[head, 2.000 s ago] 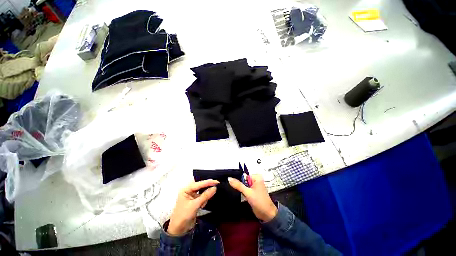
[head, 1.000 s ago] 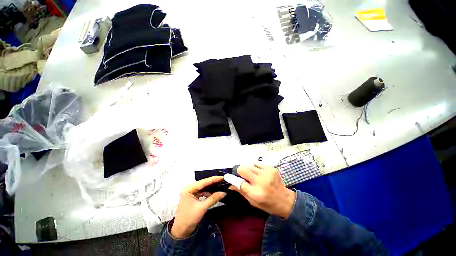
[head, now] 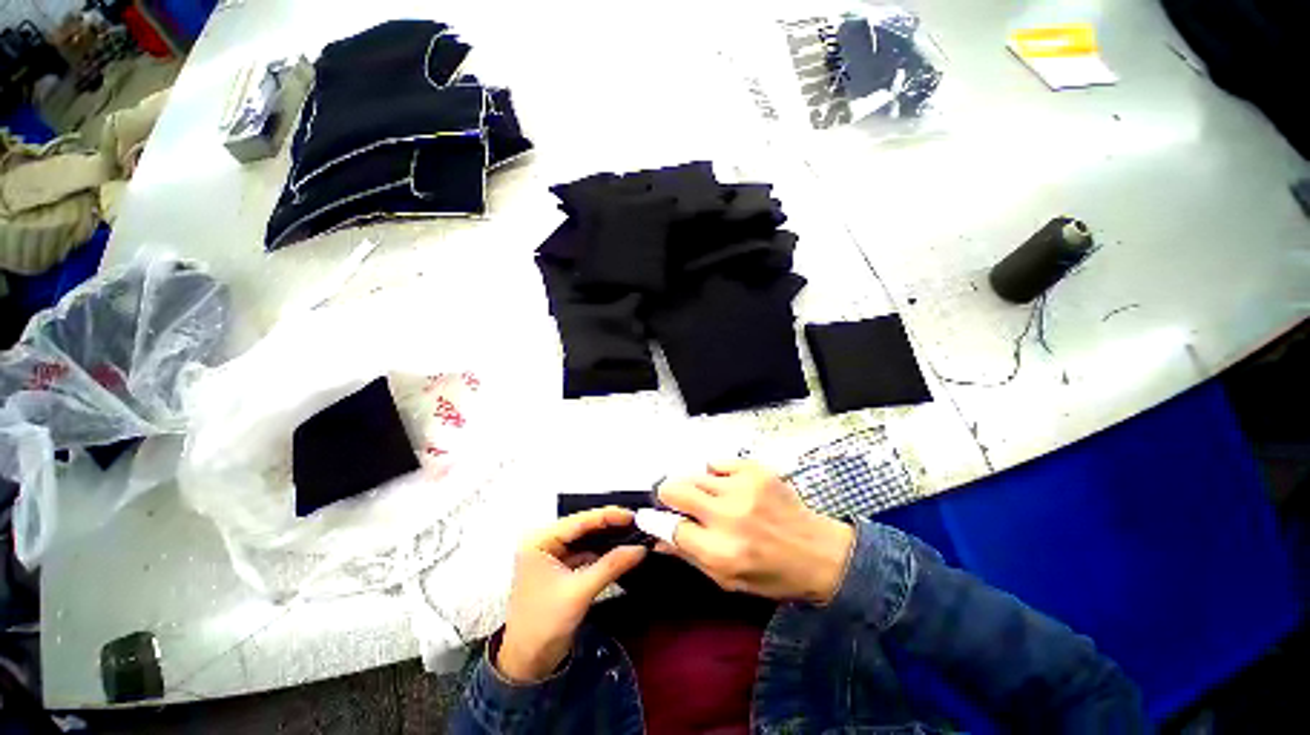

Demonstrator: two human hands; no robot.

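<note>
A black pocket piece (head: 604,503) lies at the near table edge, mostly covered by my hands. My left hand (head: 560,582) pinches it between thumb and fingers. My right hand (head: 754,531) is closed at the fingertips over the piece's upper part, close to my left fingertips, with a white patch at the fingers. Any needle or thread there is too small to see. The snips do not show. The pile of pocket pieces (head: 683,280) lies beyond my hands. One pocket piece (head: 869,363) lies right of the pile, another (head: 352,448) on the white plastic bag (head: 244,503).
A gridded sheet (head: 862,474) lies right of my hands. A dark thread cone (head: 1037,261) lies on its side farther right, trailing thread. Garment panels (head: 388,137) and a small box (head: 262,122) are upper left. A clear packet (head: 884,72) and yellow-and-white card (head: 1060,58) are upper right.
Two seconds ago my right hand held open snips beside the piece. The snips have gone from view, and that hand has moved left over the cloth, its fingers now closed near my left fingertips.
</note>
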